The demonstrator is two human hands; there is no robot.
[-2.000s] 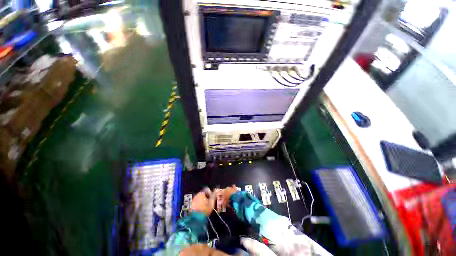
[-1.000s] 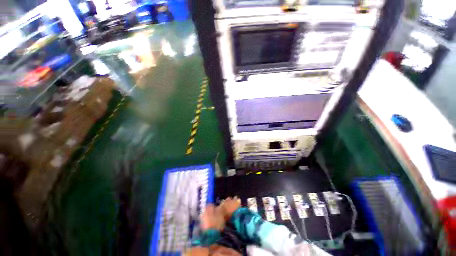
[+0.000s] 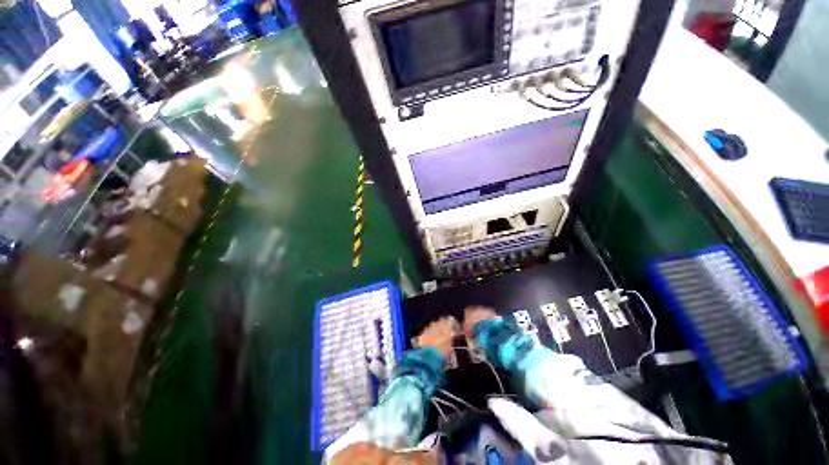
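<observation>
My left hand (image 3: 438,336) and my right hand (image 3: 478,320) are bare and side by side over the left part of the black test fixture (image 3: 491,295). Their fingers are at the left test sockets and hide them. They are too small and blurred to tell whether they hold anything. To their right several pale test sockets (image 3: 555,322) stand in a row. Thin white test leads (image 3: 493,371) run from near my hands towards me. Another white lead (image 3: 651,320) loops at the fixture's right end.
A blue-rimmed left tray (image 3: 317,381) holds rows of white pieces, with dark items on top. A blue-rimmed right tray (image 3: 704,363) lies beside the white desk (image 3: 709,109). The instrument rack (image 3: 409,191) stands behind the fixture. Cartons (image 3: 136,272) are at the far left.
My hands have moved right along the socket row, from beside the left tray, and my left hand has separated from my right. The camera view has shifted and tilted.
</observation>
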